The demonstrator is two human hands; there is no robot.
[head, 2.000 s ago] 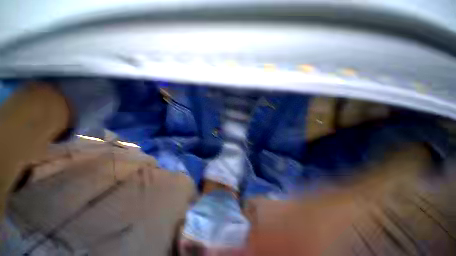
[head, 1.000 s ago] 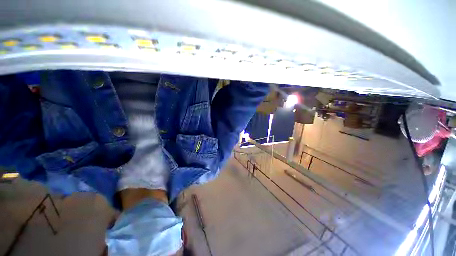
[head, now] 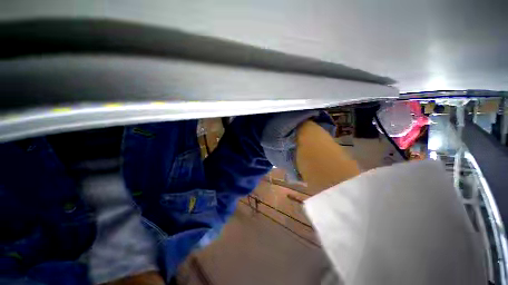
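A large white sheet or panel (head: 390, 222) stands tilted in the lower right, with a pointed corner at its left. A bare forearm (head: 323, 153) with a rolled denim cuff reaches down to its upper edge; the hand at its end is hidden behind the sheet. I cannot tell whose arm it is. A blue denim jacket (head: 186, 183) over a grey top appears upside down at the left, blurred. Neither of my hands can be made out.
A blurred white and grey band (head: 195, 83) crosses the upper picture, very near the camera. A person in pink with a pale cap (head: 411, 125) is behind, at the right. Bright metal rails (head: 487, 195) run down the right edge. A brownish floor (head: 256, 239) shows below the jacket.
The view has shifted. The white sheet and bare forearm have come in at the right. The jacket is farther left, and the pale blue mask has left the picture.
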